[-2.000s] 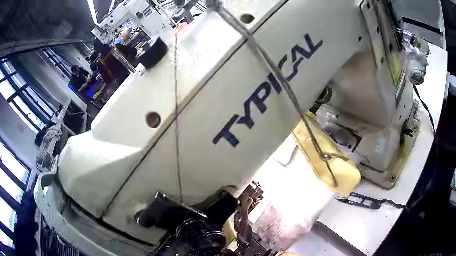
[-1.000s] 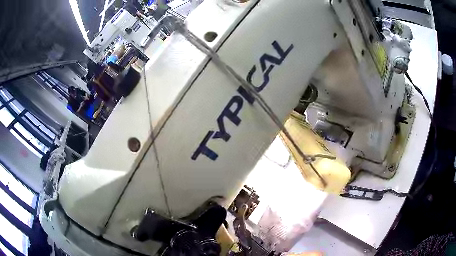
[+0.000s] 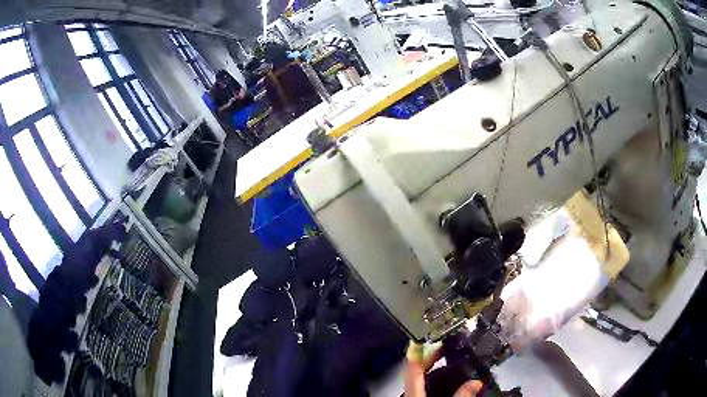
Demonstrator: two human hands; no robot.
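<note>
The cream sewing machine head marked TYPICAL (image 3: 496, 163) crosses the view, with black tension knobs (image 3: 478, 260) at its near end. Dark garment pieces (image 3: 298, 341) with thin pale lines lie left of the needle area. Bare fingers at the bottom edge, seemingly my left hand (image 3: 419, 376), are beside the needle area, with dark material between them. A small yellow-tan item (image 3: 424, 353) is at one fingertip. The hand is mostly cut off, so its grip is unclear. My right hand cannot be made out. A brightly lit pale cloth (image 3: 554, 291) lies right of the needle.
A yellow pad (image 3: 612, 240) is under the arm, and a slim dark metal tool (image 3: 616, 327) lies by the machine base. Behind are a yellow-edged table (image 3: 349, 116), a blue bin (image 3: 279, 221) and a seated person. A shelf with striped cloth (image 3: 128, 310) stands at left by windows.
The view has swung left, so the machine appears further right. The dark garments, blue bin and yellow-edged table have come into view. More of the fingers shows at the bottom.
</note>
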